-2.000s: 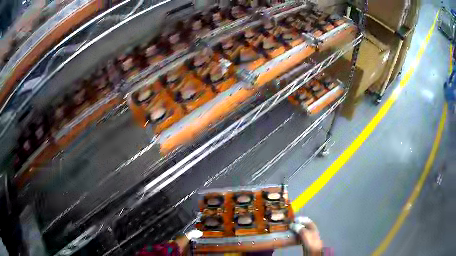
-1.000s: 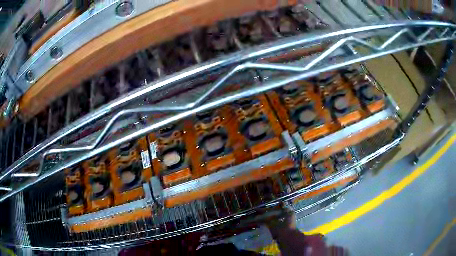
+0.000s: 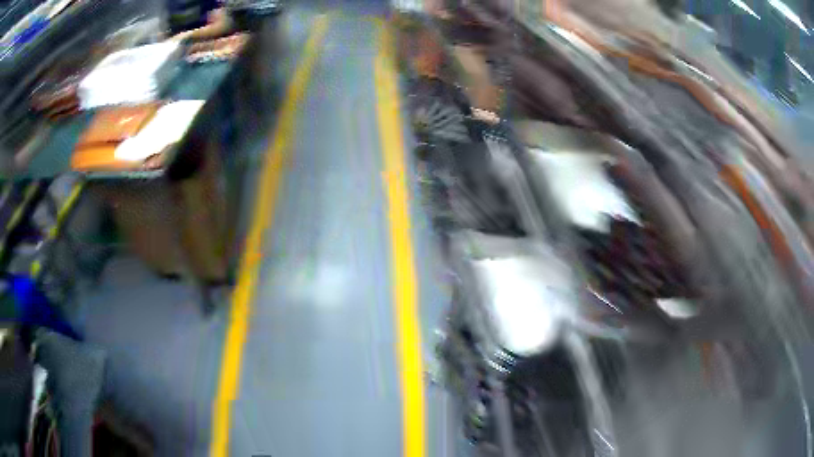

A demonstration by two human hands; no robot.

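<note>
Neither of my hands is in view. The picture is strongly blurred. Nearest in front is the grey floor [image 3: 312, 357] between two yellow lane lines. At the upper left, an orange-brown board [image 3: 114, 134] lies on a green-topped bench [image 3: 45, 159], with a white sheet [image 3: 165, 129] beside it and a white block-like stack [image 3: 129, 73] behind. On the right, blurred racks hold a pale white thing [image 3: 522, 299] and another white thing [image 3: 580, 187] that I cannot name.
Cardboard-brown boxes [image 3: 170, 223] stand under the bench. A blue thing [image 3: 36, 303] is at the left edge. A dark blurred shape, perhaps a person, is at the top left behind the bench. Blurred rack bars fill the right side.
The view has swung away from the wire rack with loaded orange boards to the lane and bench. The board held in both hands two seconds ago and the hands are out of view.
</note>
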